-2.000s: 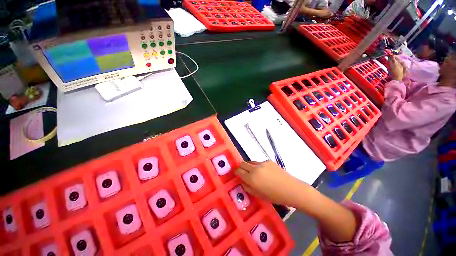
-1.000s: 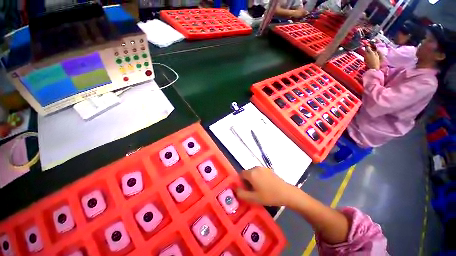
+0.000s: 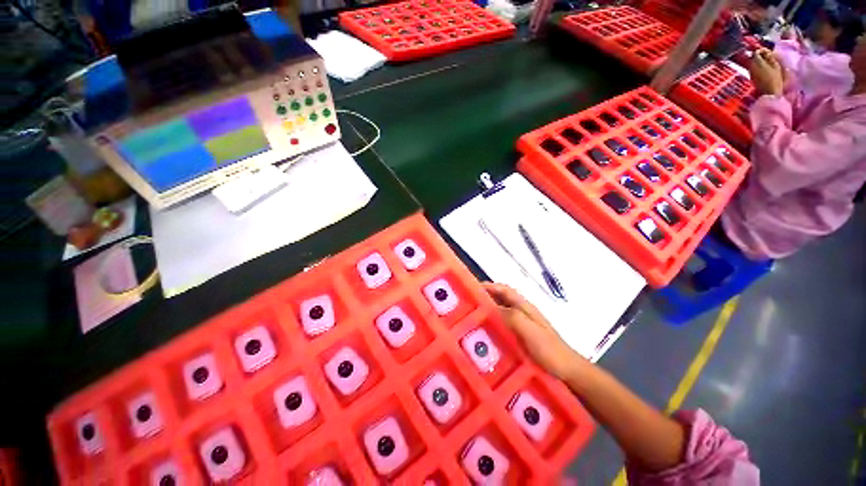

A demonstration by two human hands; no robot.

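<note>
A red-orange foam tray (image 3: pixel 275 332) fills the near left and middle. Its pockets hold smartwatch units (image 3: pixel 345 370) face down, with pink backs and round black centres. My right hand (image 3: pixel 532 332) is at the tray's right edge, fingertips at the rim, and the forearm comes from the lower right. No watch shows in it; whether the fingers grip the rim is unclear. A clipboard with a white record sheet (image 3: pixel 570 275) lies right of the tray, bearing a dark pen (image 3: pixel 541 261) and a slim pale stick (image 3: pixel 508 247). My left hand is out of the picture.
A cream tester (image 3: pixel 313 104) stands behind the tray, with a white block (image 3: pixel 249 190) on white paper (image 3: pixel 304 218). A tape roll (image 3: pixel 131 268) lies left. Another foam tray (image 3: pixel 655 261) with screen-up watches stands right, near a seated person in pink (image 3: pixel 798 180).
The view has swung, showing more of the near tray's left end. My right hand has shifted from the right-column pockets to the tray's outer edge.
</note>
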